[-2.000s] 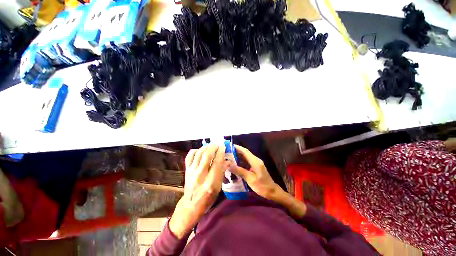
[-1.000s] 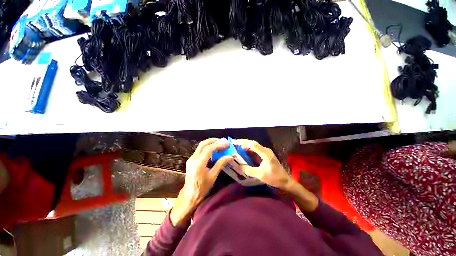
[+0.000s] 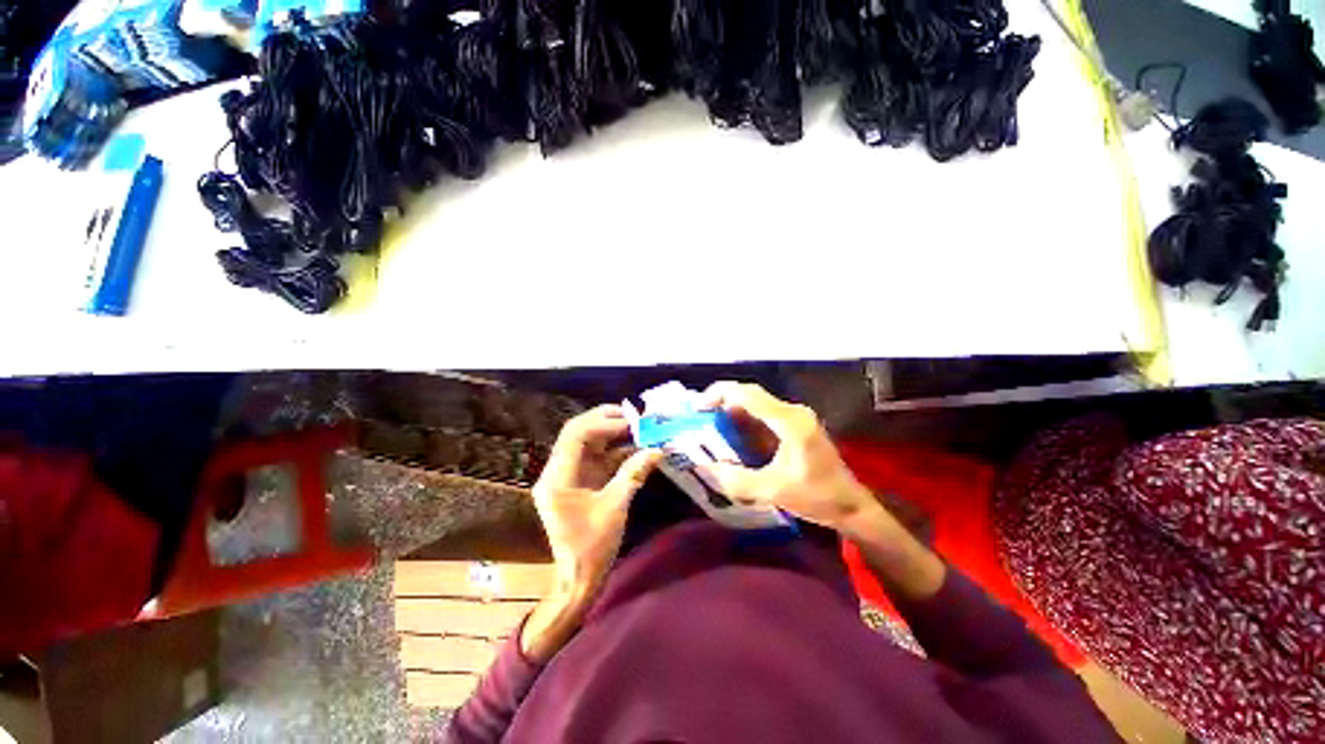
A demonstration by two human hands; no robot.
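Observation:
A blue and white retail box [image 3: 712, 462] is held at my lap, just below the table's front edge, tilted with its upper end away from me. White flaps show at its upper end. My left hand [image 3: 589, 487] pinches the upper left corner between thumb and fingers. My right hand [image 3: 792, 458] is wrapped around the right side, its thumb on the printed face. The inside of the box cannot be seen.
A black cable heap [image 3: 480, 95] spans the white table [image 3: 654, 276]. One retail box [image 3: 124, 236] lies at left, a box pile [image 3: 138, 66] behind. More cables [image 3: 1221, 218] lie right of the yellow strip [image 3: 1133, 233]. A person in patterned clothing [image 3: 1163, 538] sits at right.
The box has turned from upright to tilted, and white flaps now show at its upper end. My left hand has moved from over its face to its corner. The view has shifted.

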